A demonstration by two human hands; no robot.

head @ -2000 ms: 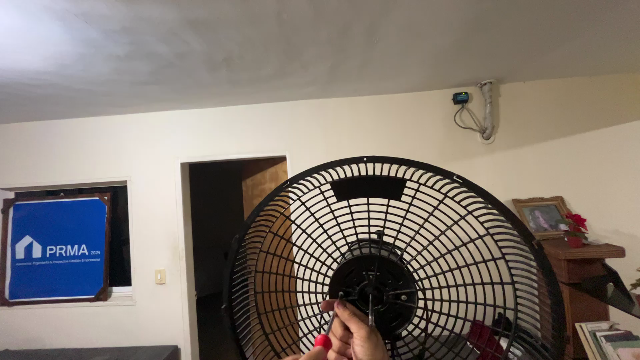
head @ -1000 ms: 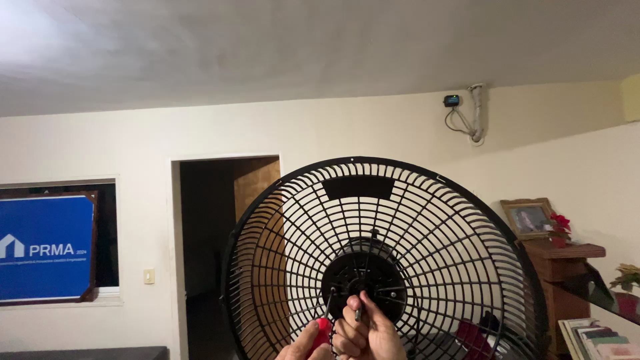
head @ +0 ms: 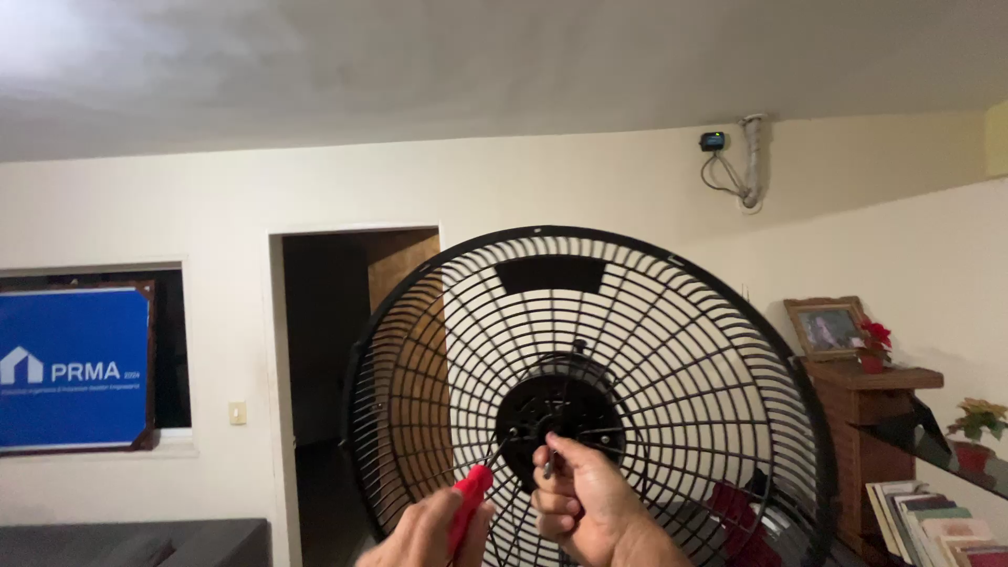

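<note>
The black rear grille of a fan [head: 549,272] stands upright before me, with a dark round hub [head: 524,398] at its middle. My left hand [head: 429,529] grips a screwdriver by its red handle [head: 471,500]; the thin shank points up and right, its tip close to a screw on the left side of the hub. At the hub's centre, my right hand [head: 579,492] pinches the metal shaft [head: 548,468] between thumb and fingers, the other fingers curled. Another screw [head: 605,439] shows at the hub's right side.
Behind the grille are a doorway [head: 323,354] and a pale wall. A blue framed sign [head: 75,409] leans in a window opening at left, above a dark sofa [head: 213,543]. At right stand a wooden cabinet [head: 874,378], a framed picture [head: 825,327], potted plants and a row of books [head: 933,524].
The red-handled screwdriver has come further up into view, and its shank now shows against the hub. My right hand stays near the hub's centre.
</note>
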